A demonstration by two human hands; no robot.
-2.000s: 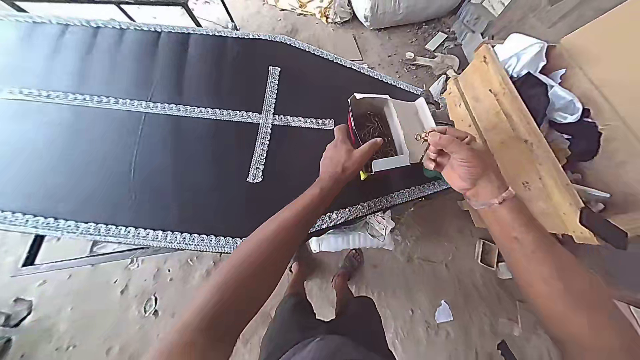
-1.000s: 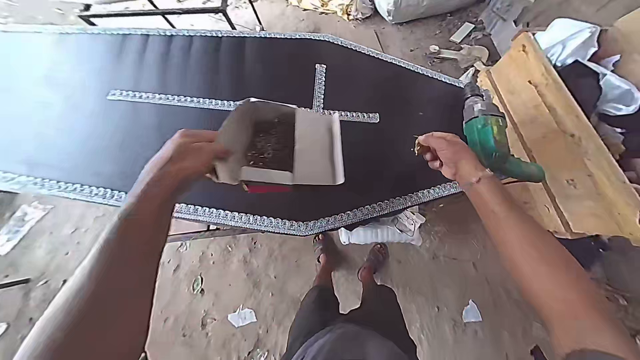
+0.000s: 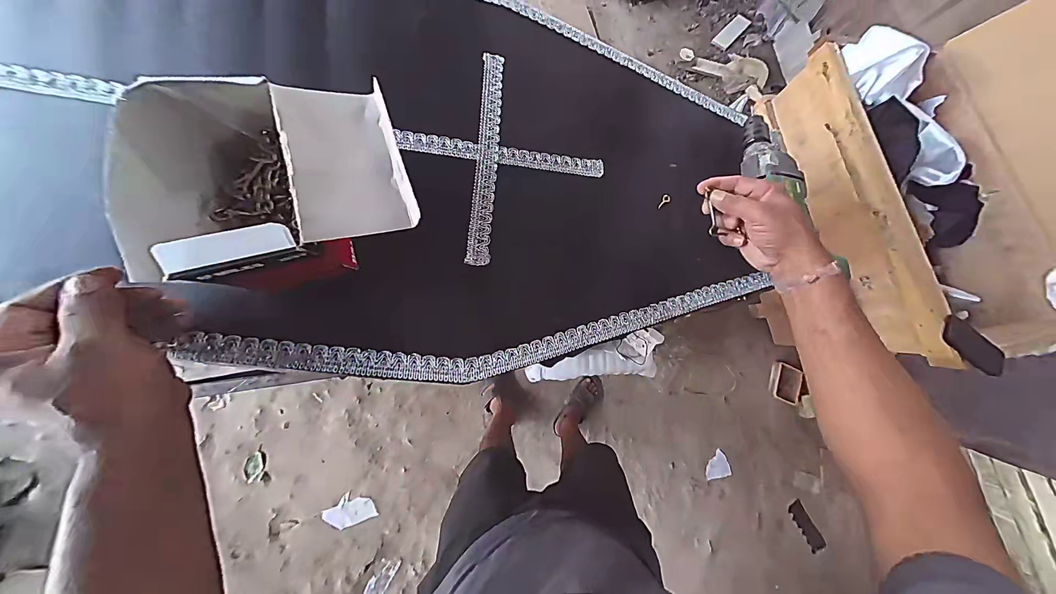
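An opened cardboard box point(image 3: 330, 165) of small brass-coloured screw hooks or eyes point(image 3: 262, 183) rests on the black cloth-covered coffin lid point(image 3: 412, 305), left of a silver lace cross point(image 3: 488, 157). Just below the box's left end is my left hand point(image 3: 99, 330), blurred, apparently holding nothing. My right hand point(image 3: 755, 223) pinches small metal pieces between thumb and fingers above the lid's narrow right end. One brass-coloured screw eye point(image 3: 664, 200) lies on the cloth left of that hand. Behind the right hand, partly hidden, is a green power drill point(image 3: 771, 161).
A wooden plank structure point(image 3: 866, 198) stands at the right, with white and dark cloth point(image 3: 936, 140) beyond it. Silver lace trim point(image 3: 470, 369) edges the lid. On the dirt floor are paper scraps point(image 3: 350, 511), a small wooden box point(image 3: 786, 384) and a wrapped white bundle point(image 3: 594, 365).
My left hand, which held the box, has let go of it, and the box now rests left of the cross. A screw eye now lies on the cloth near my right hand.
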